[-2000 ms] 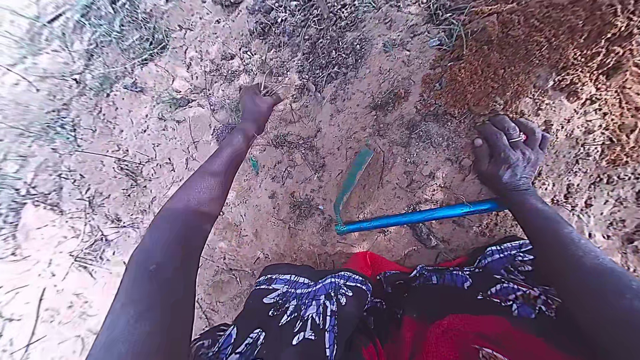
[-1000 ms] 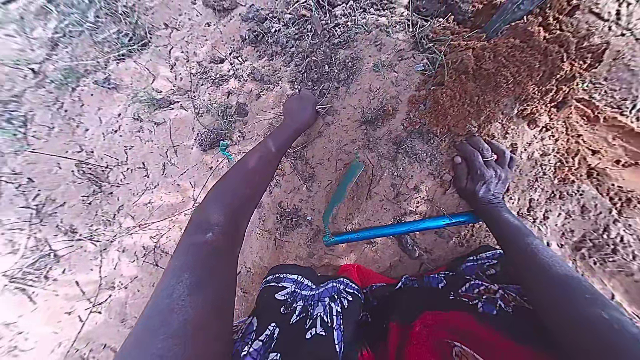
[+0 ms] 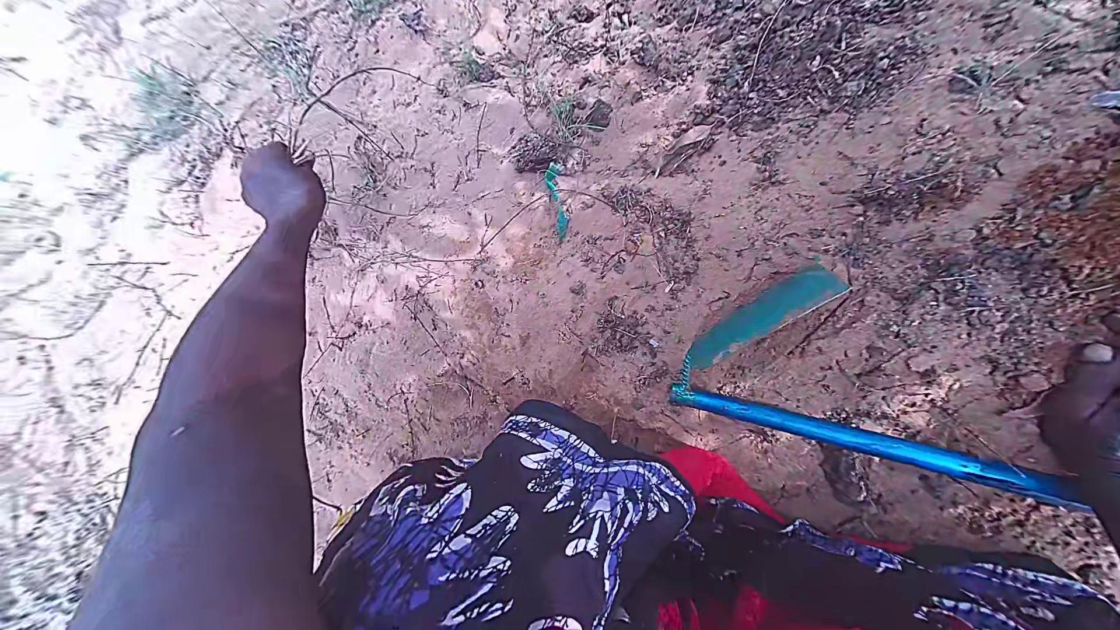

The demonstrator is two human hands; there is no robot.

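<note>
My left hand (image 3: 283, 185) is closed around thin dry twigs or stems (image 3: 302, 149) at the upper left, its arm stretched forward over the soil. My right hand (image 3: 1085, 398) lies at the right edge, partly cut off, near the far end of a blue handle (image 3: 875, 446); whether it touches the handle is unclear. The handle belongs to a hand tool lying on the ground, with a flat green blade (image 3: 766, 317) bound on at its left end.
A strip of green material (image 3: 556, 201) lies on the dirt beside a dark clod (image 3: 532, 152). Dry plant litter (image 3: 805, 52) covers the upper right, loose reddish soil (image 3: 1081, 206) the right edge. Patterned cloth (image 3: 560, 516) covers my lap.
My left hand has moved left across the ground, away from the green-bladed tool, and is now closed on twigs. The view has swung to the left, leaving my right hand at the edge.
</note>
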